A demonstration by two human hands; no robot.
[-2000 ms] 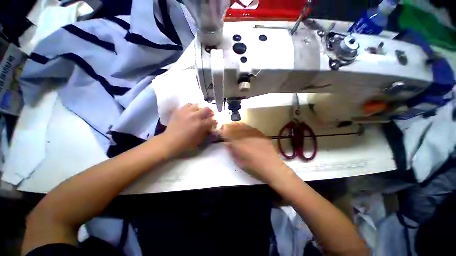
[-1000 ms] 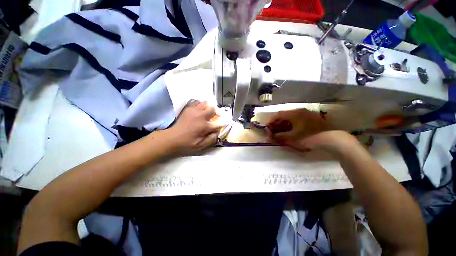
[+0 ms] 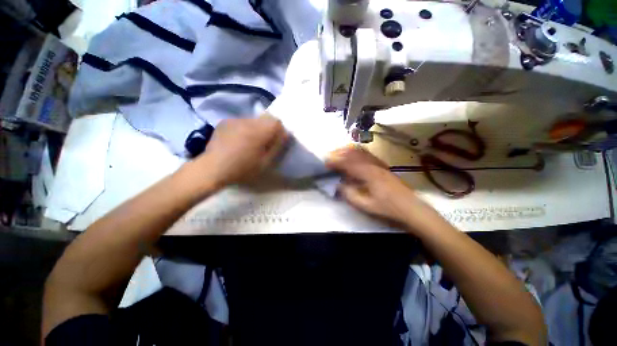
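Note:
The light grey-blue garment piece [image 3: 233, 64] with dark bands lies bunched left of the needle. My left hand [image 3: 247, 149] is closed on its edge. My right hand [image 3: 362, 179] pinches a small corner of the cloth just in front of the presser foot [image 3: 364, 132]. The cloth is stretched between my hands, with a short dark strip near my right fingers. A white piece [image 3: 301, 88] lies behind my hands, left of the machine head. The red-handled scissors [image 3: 450, 162] lie open under the machine arm.
The white sewing machine [image 3: 446, 40] spans the back right. Stiff white pieces [image 3: 81, 162] lie at the far left of the table, beside a printed packet [image 3: 51, 84]. A blue bottle [image 3: 558, 12] stands behind the arm. Cloth pieces are heaped below the table's front edge.
My right hand has left the scissors, which now lie turned and open, and has moved left to the cloth. My left hand has pulled the cloth away from the needle. The view has shifted.

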